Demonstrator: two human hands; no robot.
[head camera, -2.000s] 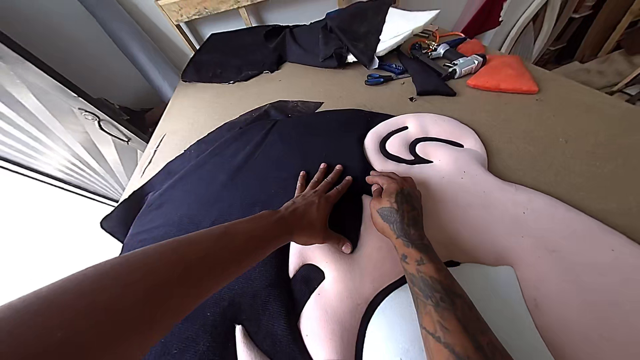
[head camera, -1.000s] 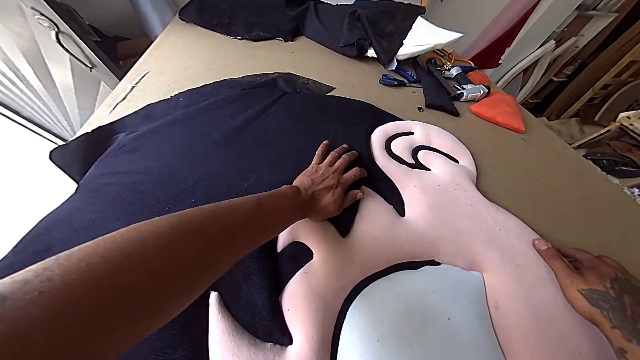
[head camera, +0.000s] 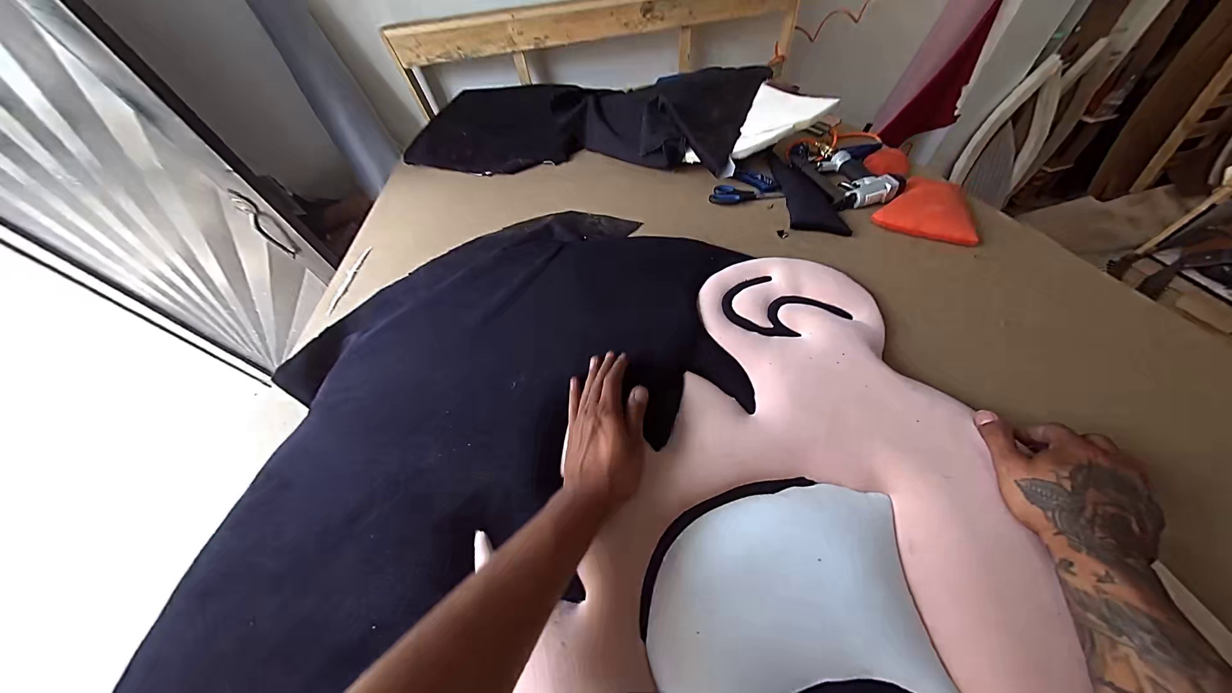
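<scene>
A large padded fabric figure lies on the table, with pink padded fabric (head camera: 828, 414) shaped like a face and ear, dark navy fabric (head camera: 423, 404) like hair on the left, and a pale blue-white padded panel (head camera: 780, 587) edged in black. Flat on the border of the dark and pink fabric rests my left hand (head camera: 604, 433), fingers extended, holding nothing. My right hand (head camera: 1068, 472), tattooed on its back, lies against the outer right edge of the pink part; its thumb touches the pink fabric and its other fingers are curled and partly hidden.
Black fabric (head camera: 510, 130) and white fabric (head camera: 784, 115) lie at the table's far side. Near them are blue-handled scissors (head camera: 733, 194), an air stapler-like tool (head camera: 871, 191) and an orange padded piece (head camera: 929, 212). A wooden frame (head camera: 577, 27) leans behind the brown tabletop (head camera: 1088, 337).
My right hand has gone from the dark-pink seam, beside the left hand, to the figure's right edge. My left hand has shifted down along the border of the dark and pink fabric.
</scene>
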